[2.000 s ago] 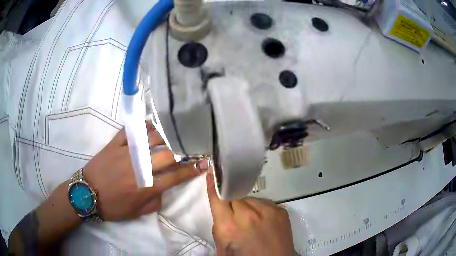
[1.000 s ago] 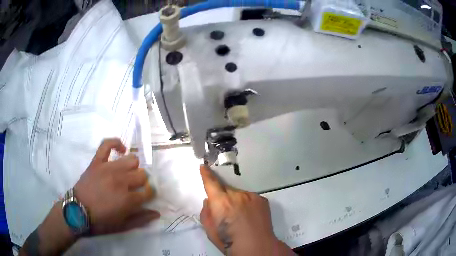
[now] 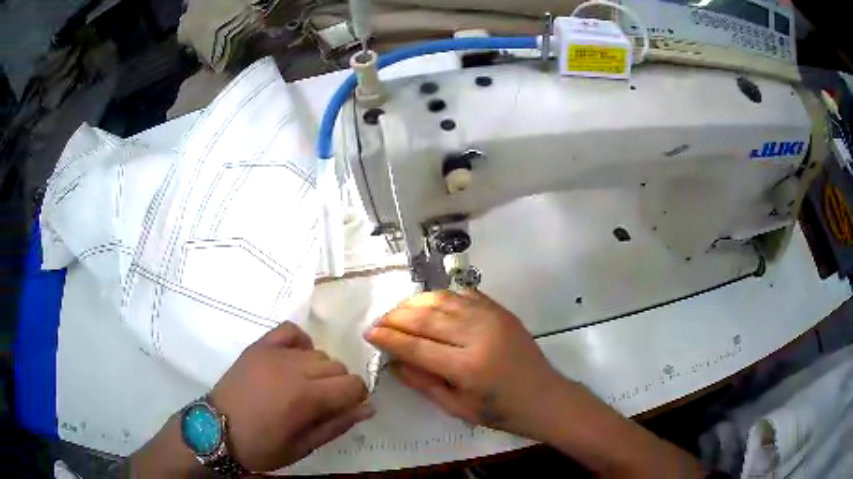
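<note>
The white trousers (image 3: 210,224) with double dark stitch lines lie left of the sewing machine head (image 3: 561,140). A thin beige-brown strip, perhaps the zip (image 3: 360,273), runs across the cloth towards the presser area. My left hand (image 3: 295,398) is at the front with its fingers curled on the cloth edge. My right hand (image 3: 463,355) pinches a small white fold of the trousers just in front of the machine head. The two hands' fingertips are close together at this fold. The needle and presser foot are hidden behind the machine parts and my right hand.
A blue tube (image 3: 421,54) ends in a translucent nozzle (image 3: 329,220) left of the head. A control panel (image 3: 744,23) stands behind the machine. Beige garments (image 3: 248,28) are piled at the back left. A loose white pile (image 3: 795,430) is at the right. Ruler marks line the table front.
The view has pulled back from the machine. My left hand has come in to the cloth edge beside my right hand. My right hand has gone from a pointing finger to a pinch on the fold.
</note>
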